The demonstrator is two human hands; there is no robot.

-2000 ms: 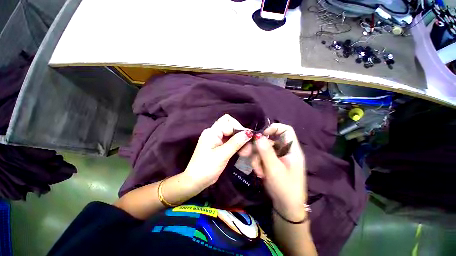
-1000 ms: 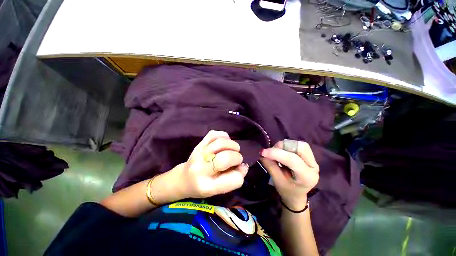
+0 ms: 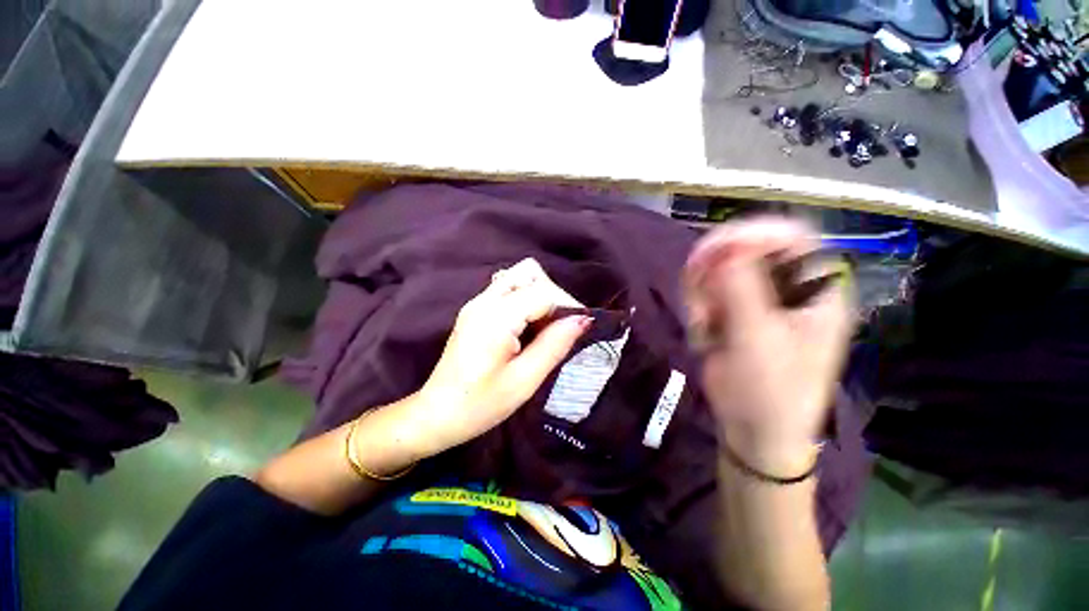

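Observation:
A dark plum garment [image 3: 418,257] lies spread over my lap, up against the table edge. My left hand [image 3: 502,358] pinches a folded edge of it between thumb and fingers. Just right of the fingertips a short pale line shows at the edge. A white label [image 3: 584,380] with small lettering below it and a narrower white tag [image 3: 664,409] lie inside the garment. My right hand [image 3: 764,316] is raised to the right of the fold, apart from it and strongly blurred. Whether it holds a needle or thread cannot be seen.
The white table [image 3: 394,90] runs across the top. On it are a phone on a dark base [image 3: 641,42] and a grey mat [image 3: 734,137] with small black pieces [image 3: 846,131] and wires. A grey fabric bin [image 3: 155,263] stands at left. Dark cloth [image 3: 979,382] is at right.
My right hand has moved up and right, away from the garment edge. My left hand, a loose fist a second ago, now pinches the fold, and the label and tag show.

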